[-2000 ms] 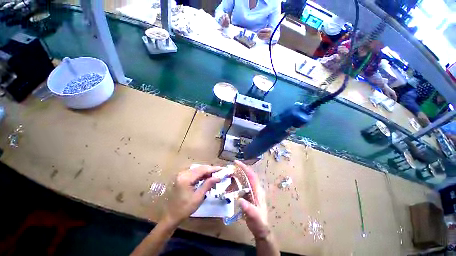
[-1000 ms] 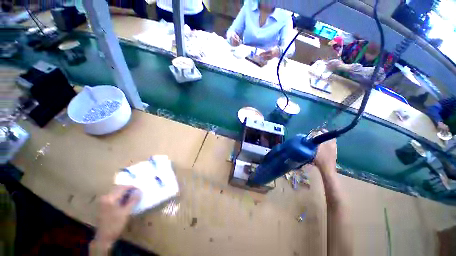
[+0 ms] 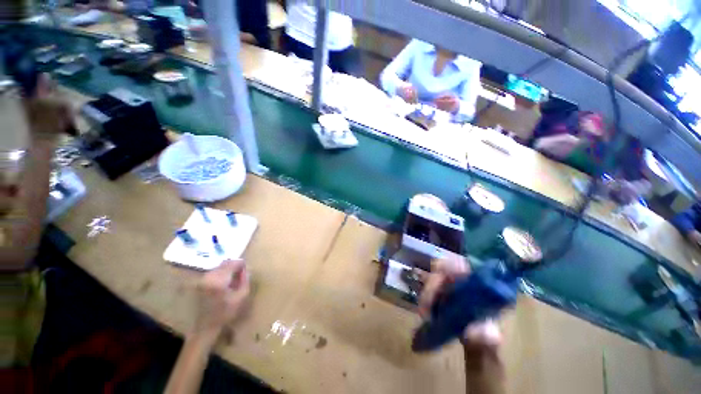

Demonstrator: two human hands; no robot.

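The white square jig plate [image 3: 201, 235] with several upright dark-blue pegs lies on the bench at left, with no disc on it. My left hand [image 3: 223, 294] is just in front of its near edge, fingers curled and blurred; whether it holds something small cannot be told. My right hand [image 3: 478, 332] is wrapped around the dark-blue electric screwdriver [image 3: 470, 304], partly hidden behind it. The driver is tilted, its lower end pointing down-left, in front of the screw feeder [image 3: 432, 235].
The white parts bowl [image 3: 201, 183] stands by the grey upright [image 3: 230, 100]. A black box [image 3: 123, 135] is at far left, near another person's arm [image 3: 34, 177]. The green belt [image 3: 292, 146] carries discs [image 3: 521, 243]. People sit across. Shiny scraps [image 3: 283, 331] dot the bench.
Both hands first worked at a part on the jig. The jig then moved left and now lies farther back. My left hand has drawn off it; my right hand has pulled the driver nearer.
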